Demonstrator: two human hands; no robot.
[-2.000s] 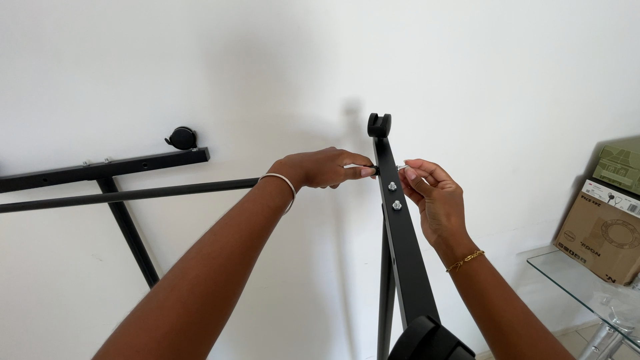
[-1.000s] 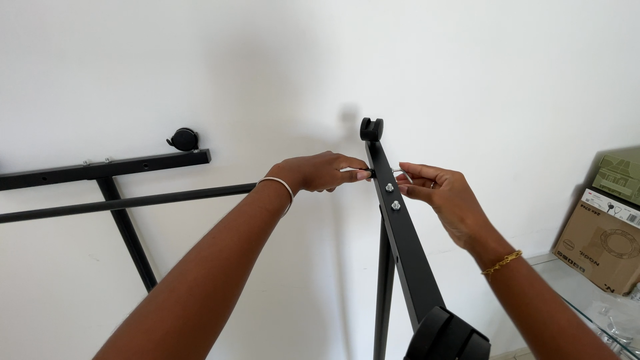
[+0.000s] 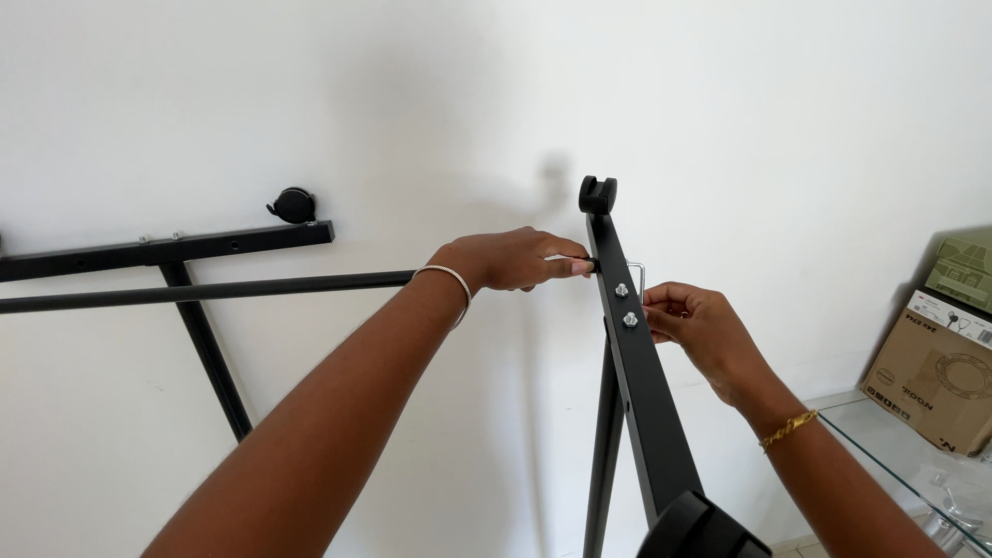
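My left hand (image 3: 515, 260) pinches the dark end of a black metal rod (image 3: 310, 288) against the left side of a black metal foot bar (image 3: 643, 387). On the bar's other side, my right hand (image 3: 694, 329) holds a silver hex key (image 3: 641, 271) by its lower part, its short end turned toward the bar. Two silver nuts (image 3: 621, 291) stand on the bar's face. A black caster wheel (image 3: 597, 195) caps the far end, and another caster (image 3: 701, 531) is at the near end. The screw under the key is hidden.
At left, a second foot bar (image 3: 256, 239) carries a black caster (image 3: 294, 205) and joins a black post (image 3: 209, 356). White wall lies behind. A glass table (image 3: 876, 438) at right holds a cardboard box (image 3: 926, 372), with a green box (image 3: 965, 271) on top.
My right hand has shifted lower beside the bar, and the hex key now shows as a bent silver piece above its fingers. My left hand stays at the rod's end.
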